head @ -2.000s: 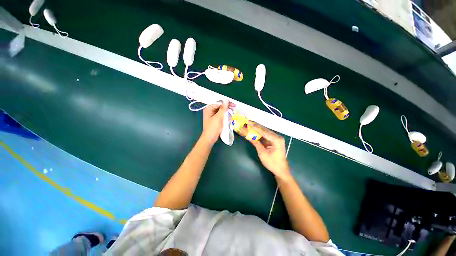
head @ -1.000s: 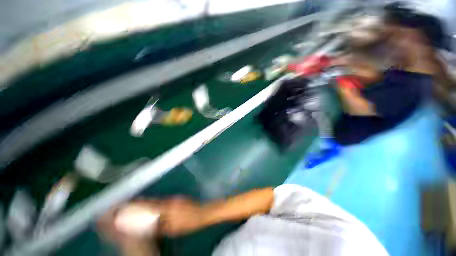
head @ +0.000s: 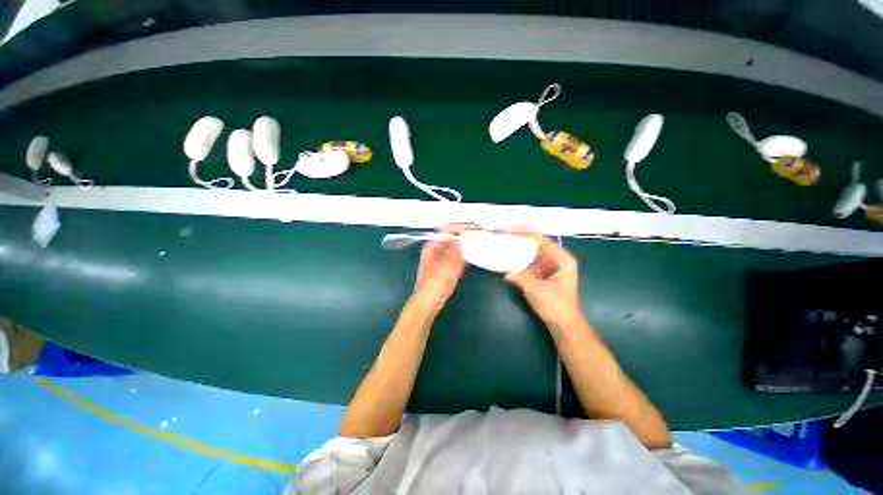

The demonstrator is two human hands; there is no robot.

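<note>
A white device body [head: 499,251] is held level between my two bare hands, just in front of the pale rail. Its cord loop [head: 407,239] sticks out to the left past my left hand. My left hand [head: 443,264] grips the body's left end, where the cord meets it. My right hand [head: 550,278] grips its right end. No yellow piece shows in my hands; the underside of the body is hidden.
Beyond the pale rail [head: 339,206], several white bodies with cords lie on the green surface, some beside yellow printed pieces [head: 567,150]. A black fixture [head: 818,329] stands at the right. A pale slip [head: 45,224] lies at far left.
The view swung right, blurred, and came back. Two seconds ago my hands held a white body and a yellow piece; now only a white body shows in them, turned from upright to level.
</note>
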